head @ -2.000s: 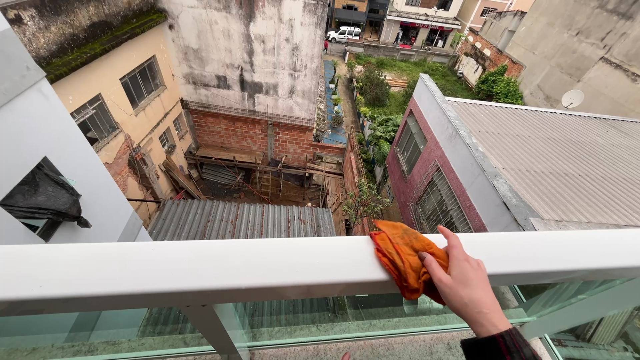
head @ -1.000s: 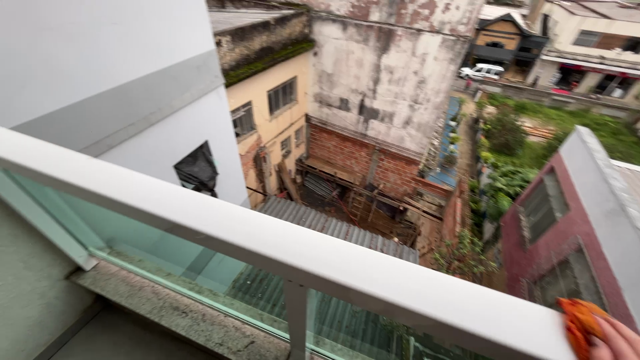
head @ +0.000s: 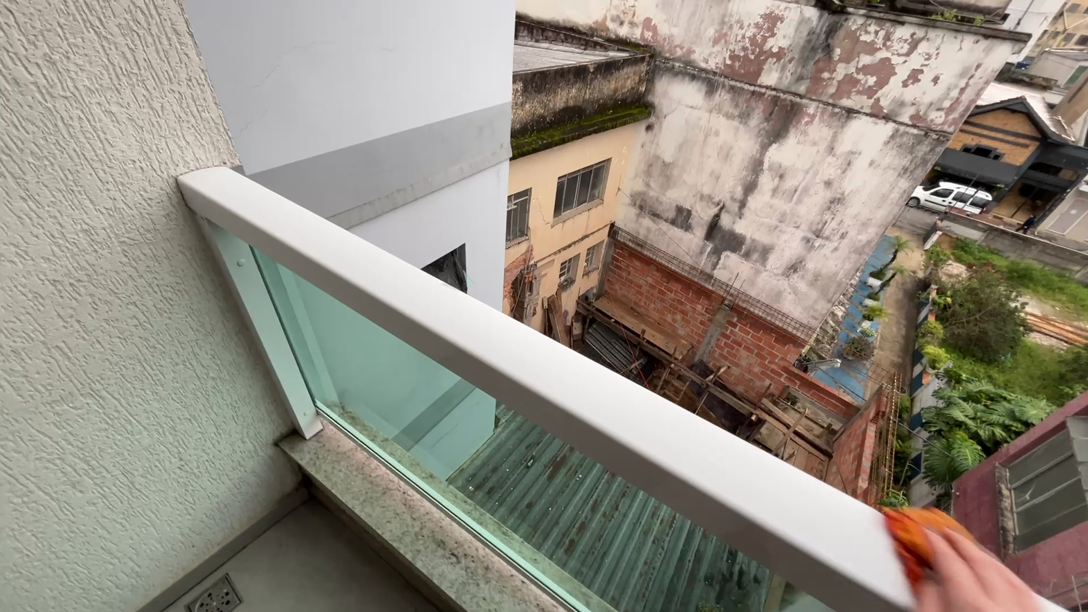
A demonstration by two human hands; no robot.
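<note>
At the lower right edge of the head view, my right hand [head: 977,574] presses an orange cloth [head: 922,535] against the white metal top rail [head: 544,365] of a balcony railing. The hand is partly cut off by the frame and slightly blurred. The rail runs diagonally from the textured wall at upper left down to the hand. Beneath it, a greenish glass panel [head: 382,365] stands above a stone sill. My left hand is out of the picture.
A textured wall [head: 110,255] closes off the left end. Below lie the stone sill [head: 374,501] and a floor drain [head: 214,595]. Beyond the glass is a drop to a corrugated roof [head: 612,510] and a brick-walled yard.
The view has swung strongly left, bringing in the textured wall and the rail's end. My right hand still has the orange cloth on the rail.
</note>
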